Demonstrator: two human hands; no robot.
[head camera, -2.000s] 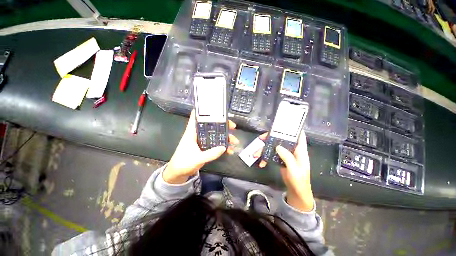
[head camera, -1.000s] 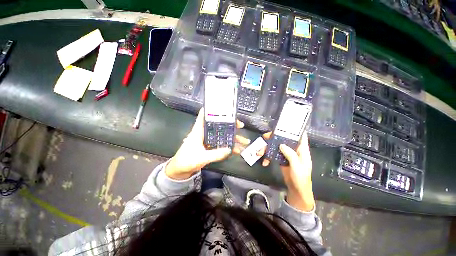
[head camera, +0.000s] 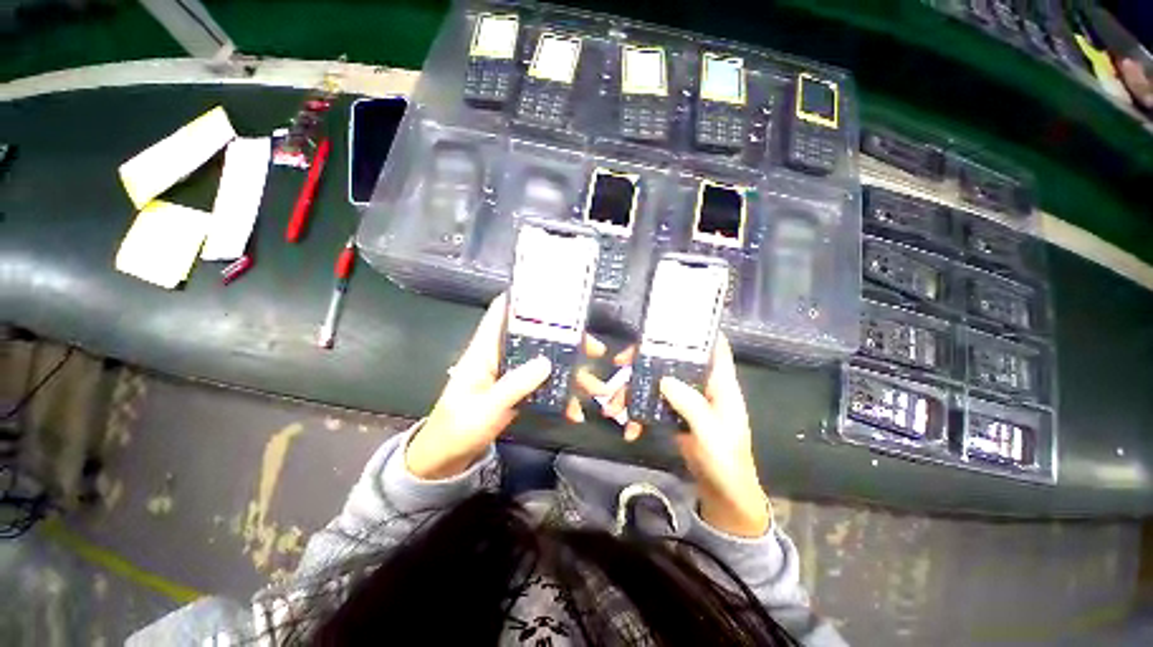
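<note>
My left hand (head camera: 474, 402) holds a keypad phone (head camera: 553, 284) upright, its screen lit white, my thumb on the keys. My right hand (head camera: 711, 436) holds a second keypad phone (head camera: 683, 307), also lit white, with my thumb on its keys. The two phones are side by side, close but apart, over the near edge of the large clear blister tray (head camera: 800, 272). In the tray, several phones stand in the back row, most with lit screens. Two in the front row, one of them this phone (head camera: 721, 212), show dark screens and are partly covered by the held ones.
A second blister tray (head camera: 1047, 379) with dark parts lies right. Left of the large tray are a smartphone (head camera: 376, 149), a red-ended marker (head camera: 335, 297), a red pen (head camera: 306, 192), a small red piece (head camera: 237, 268) and paper pads (head camera: 164, 244). A green belt runs behind.
My right hand has moved left with its phone, nearer the other. The two front-row tray phones have gone from lit to dark. The white slip between my hands is now mostly hidden.
</note>
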